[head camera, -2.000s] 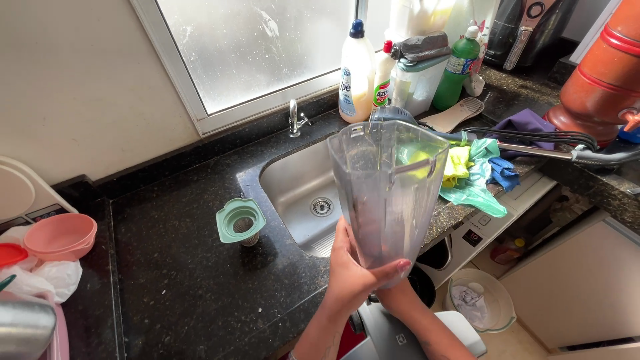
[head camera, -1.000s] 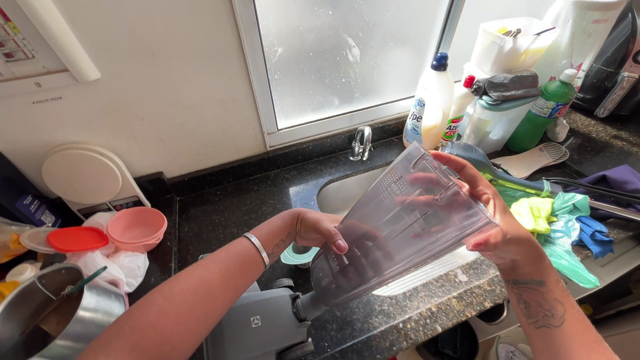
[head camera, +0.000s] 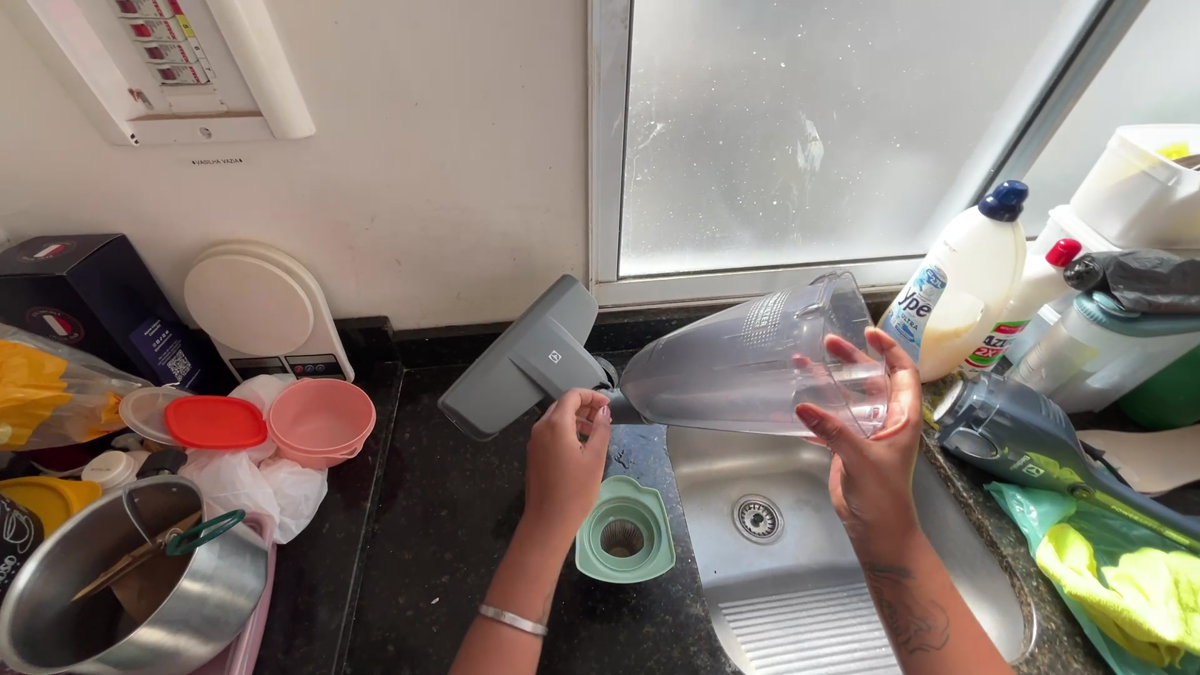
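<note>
A clear grey plastic vacuum-cleaner dust container (head camera: 722, 361) lies tilted on its side in the air above the sink (head camera: 816, 581). Its wide open end is gripped by my right hand (head camera: 867, 422), thumb below and fingers around the rim. The narrow end joins a grey vacuum floor head (head camera: 530, 361), which reaches over the black counter near the wall. My left hand (head camera: 570, 445) has its fingertips at the neck between the two; how firmly they grip is unclear. Below, a mint-green filter holder (head camera: 625, 530) with a pleated filter inside stands on the counter.
Left are a steel pot (head camera: 141, 591), a pink bowl (head camera: 322, 419), a red lid (head camera: 216, 422) and a kitchen scale (head camera: 267, 309). At right stand a detergent bottle (head camera: 966, 272), a handheld vacuum body (head camera: 1022, 450) and yellow cloths (head camera: 1125, 581). The window (head camera: 797, 141) is behind.
The container and attached floor head have been raised and turned nearly level, with the head now over the counter. My left hand has moved from the container's side to the neck. The view has shifted left.
</note>
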